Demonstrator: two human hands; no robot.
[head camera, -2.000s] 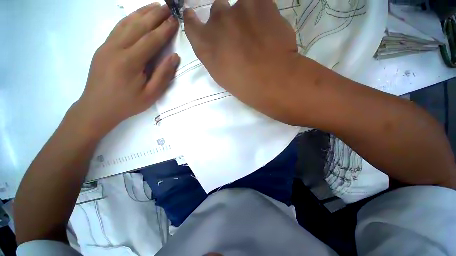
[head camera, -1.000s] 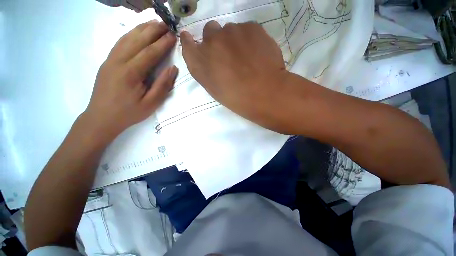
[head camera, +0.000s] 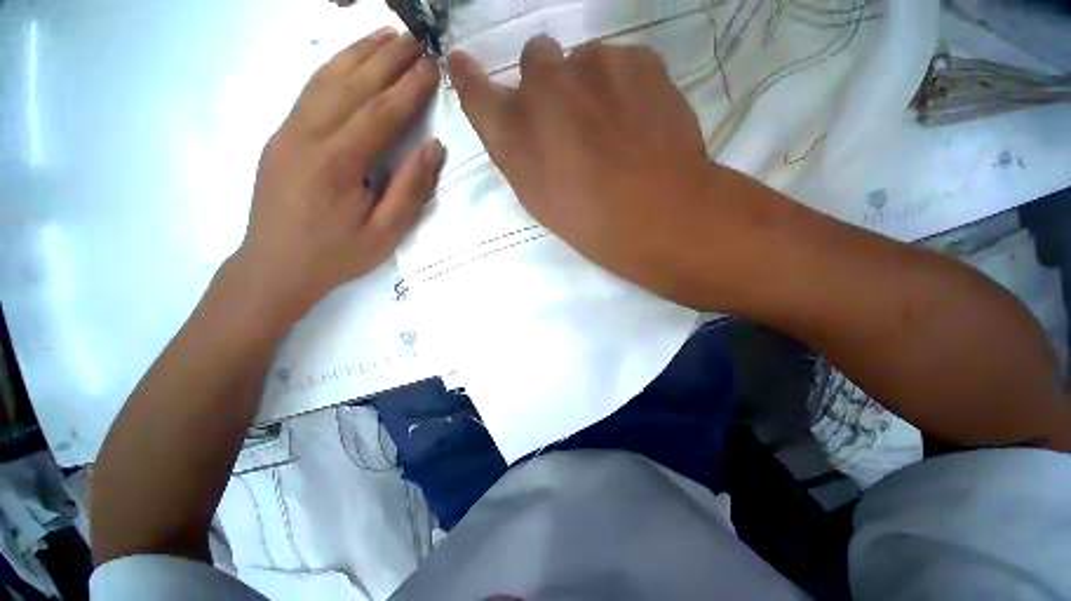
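A white garment panel with dark double stitched lines lies on the white table under my hands and hangs over the front edge. My left hand lies flat on the panel's left edge, fingertips beside the presser foot. My right hand presses on the panel with bent fingers, its index fingertip just right of the foot. Neither hand visibly grips the cloth. The needle is too small to make out. The machine head is mostly cut off by the top edge.
The white table has ruler marks along its front edge. A stack of small cut pieces lies at the upper right. White panels with dark lines hang at the lower left, and a frayed white bundle lies at the lower right.
The view has shifted, so hands, panel and table sit further right than one second ago. Less of the machine head shows. Both hands keep nearly the same pose beside the foot.
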